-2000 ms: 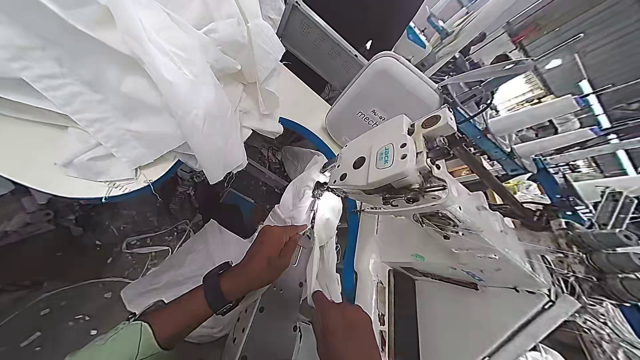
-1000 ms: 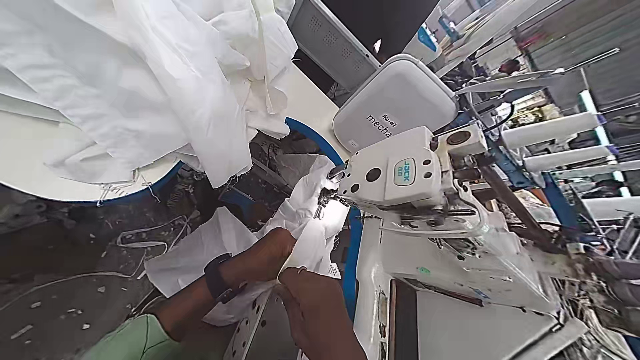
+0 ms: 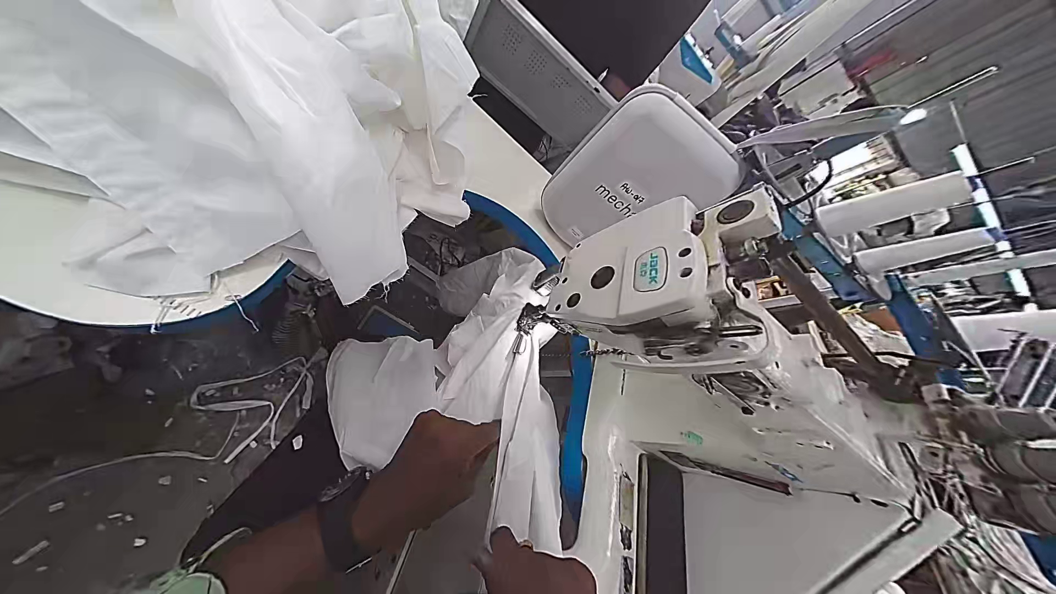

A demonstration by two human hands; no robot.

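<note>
A Jack sewing machine [image 3: 635,268] stands at the centre, its needle area lit over white fabric [image 3: 528,412] that runs down toward me in folds. My left hand [image 3: 437,466], with a dark watch on the wrist, grips the fabric's left edge below the needle area. Lower and to the right, my right hand [image 3: 536,569] is closed on the near end of the same fabric, partly cut off by the bottom of the view. More of the white cloth hangs to the left of the needle area.
A large heap of white fabric [image 3: 313,124] lies on the blue-edged white table [image 3: 503,157] at the upper left. Behind the machine sits a grey zip case [image 3: 643,157] bearing writing. Scraps and a white strip [image 3: 239,404] litter the floor. Machine frames and rolls stand at the right.
Between one second ago and now, my right hand has moved down, away from the needle area and my left hand. The fabric between the needle area and my hands now lies in a longer stretch.
</note>
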